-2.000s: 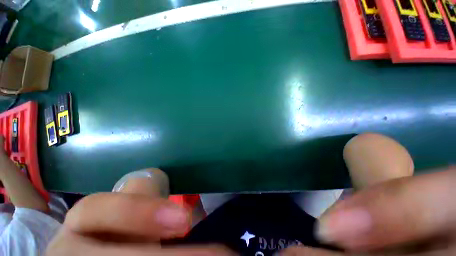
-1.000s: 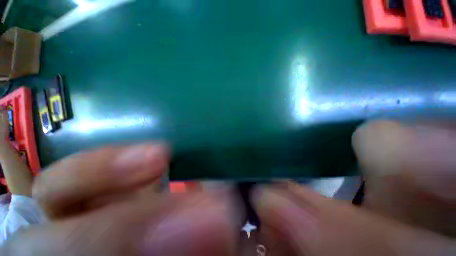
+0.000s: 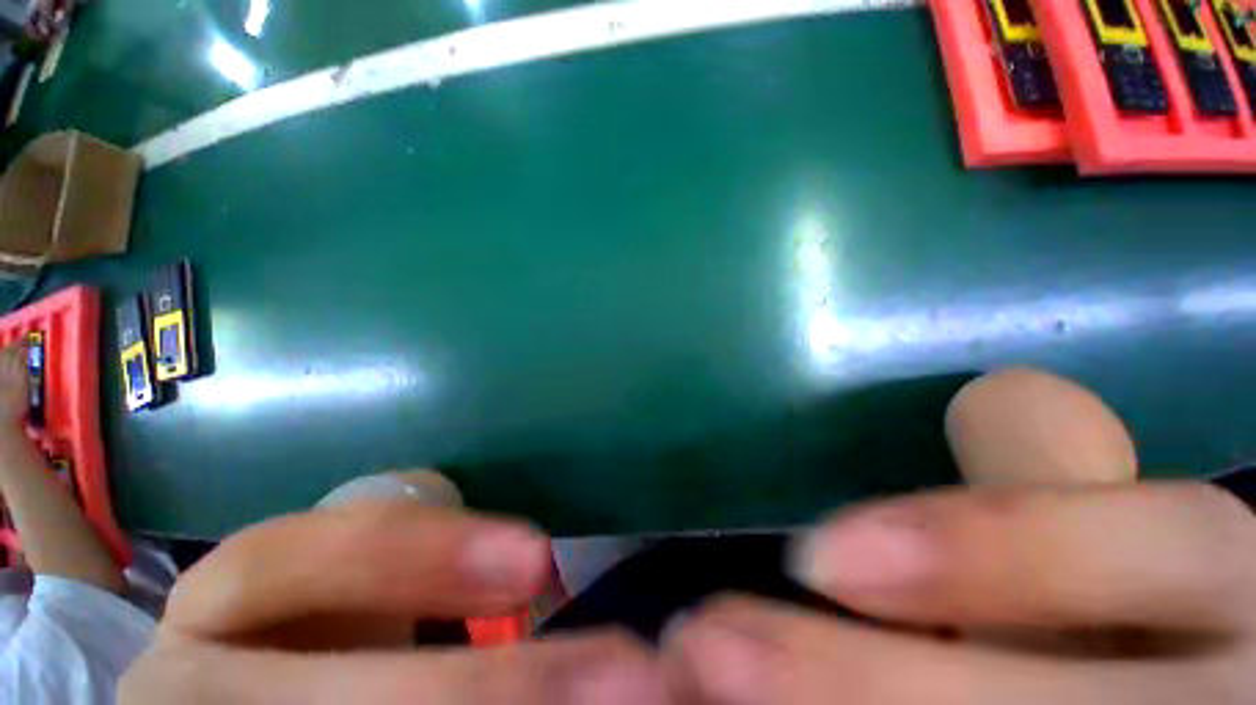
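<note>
My left hand (image 3: 372, 592) is large, close to the camera and blurred at the bottom left, with a pale covering on one fingertip. My right hand (image 3: 964, 579) is at the bottom right, also close. Fingertips of both hands meet or nearly meet at bottom centre. No held object shows between them; the lower parts of both hands are cut off by the edge. Two black keypad phones with yellow frames (image 3: 170, 324) lie side by side on the green bench (image 3: 551, 276), far from my hands at the left.
Overlapping red-orange trays (image 3: 1012, 149) with several phones stand at the upper right. A cardboard box (image 3: 97, 200) is at the upper left. Below it, another person's forearm (image 3: 48, 503) reaches over a red tray (image 3: 86, 400). A white strip (image 3: 482, 53) crosses the bench.
The view dipped and shifted, then came back. My fingertips, apart at bottom centre two seconds ago, are now together or nearly so. The other person's hand has moved slightly over the left tray.
</note>
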